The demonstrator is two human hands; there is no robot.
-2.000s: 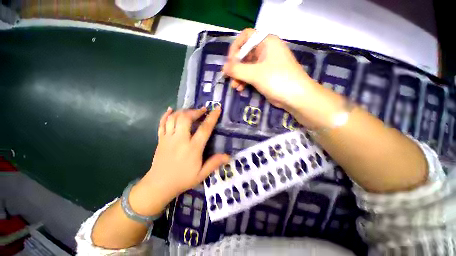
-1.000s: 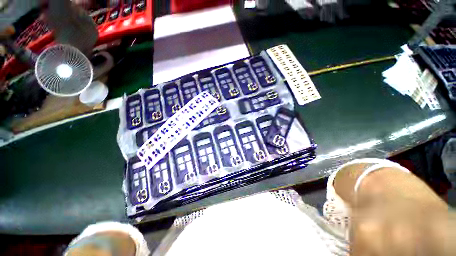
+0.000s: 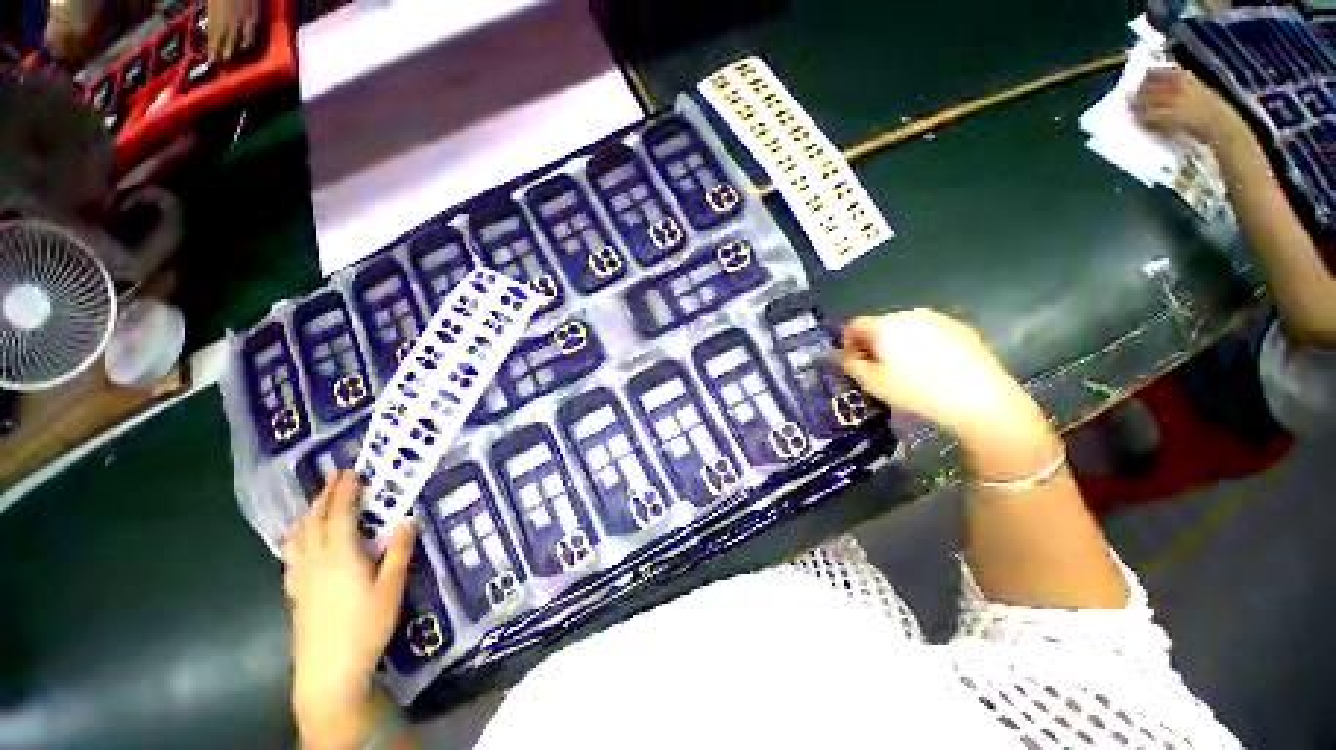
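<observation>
A clear blister tray (image 3: 267, 506) holds navy plastic housings (image 3: 677, 425) in two long rows with sideways ones between. Yellow outlines show at the housings' ends. A white adhesive liner strip (image 3: 444, 384) lies slanted over the tray's left half. My left hand (image 3: 334, 593) rests at the tray's lower left corner, thumb and fingers apart, by the strip's lower end. My right hand (image 3: 930, 378) is at the tray's right end, its curled fingertips at the last housing of the near row. Whether they grip it is unclear. No tweezers are visible.
A cream adhesive sheet (image 3: 796, 158) lies beyond the tray's right end. A large pale paper (image 3: 462, 110) lies behind the tray. A white fan (image 3: 32, 303) stands at left. Red racks (image 3: 191, 88) and another person's hands are at upper left. Another person's arm (image 3: 1245, 169) reaches in near a filled tray at right.
Both hands have come onto the tray's ends. The housing that lay tilted across the right-end pocket now sits more in line with its row. The view has shifted, and other people's hands now show.
</observation>
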